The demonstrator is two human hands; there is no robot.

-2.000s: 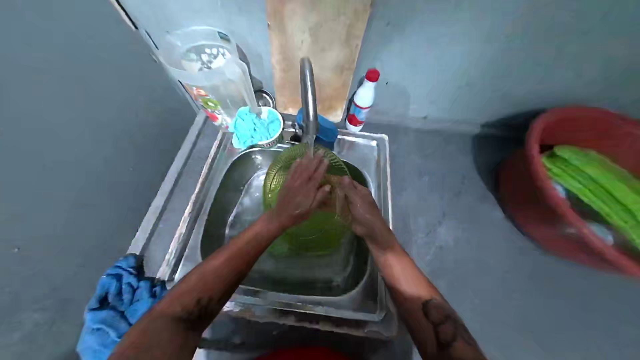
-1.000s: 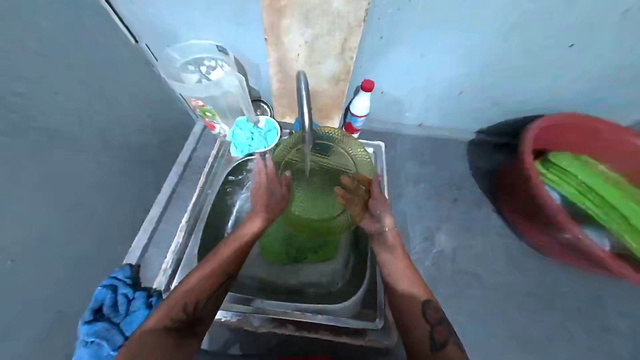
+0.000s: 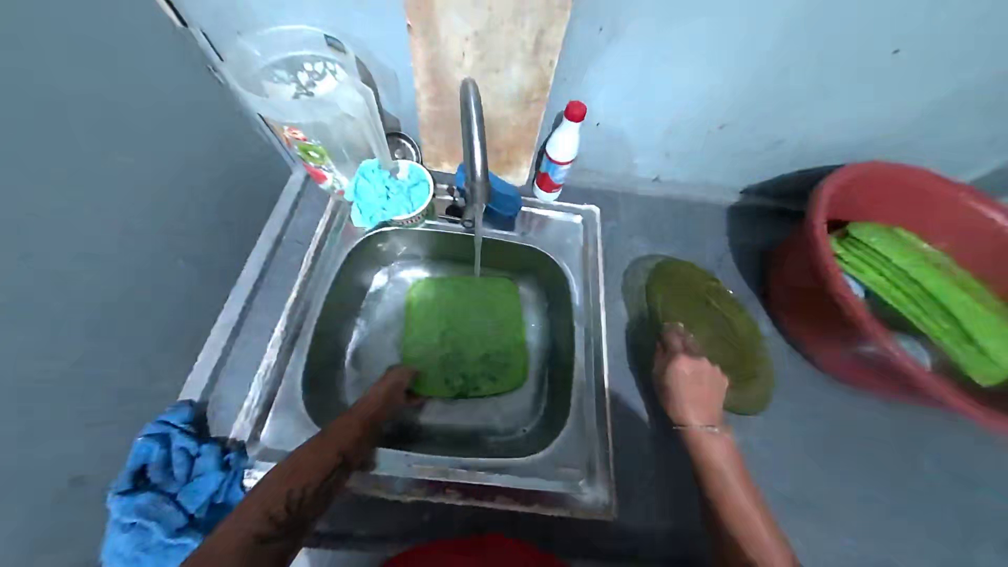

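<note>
My left hand [image 3: 403, 387] grips the lower left corner of a square green plate [image 3: 465, 339] in the steel sink basin [image 3: 362, 429]. Water from the curved metal faucet [image 3: 473, 142] falls by the plate's far edge. Off to the right of the sink, my right hand [image 3: 689, 378] holds a round olive-green translucent plate [image 3: 709, 331], tilted over the grey counter; whether its edge touches the counter is unclear.
A red plastic tub [image 3: 827, 315] with green items [image 3: 925, 295] stands at right. Behind the sink are a white bottle with a red cap [image 3: 560, 153], a tub holding turquoise material [image 3: 390, 193] and a clear pitcher [image 3: 315, 110]. A blue cloth [image 3: 173, 484] lies at lower left.
My right hand has carried the round plate from under the faucet to the right of the sink. My left hand has left the round plate and moved down to the square one.
</note>
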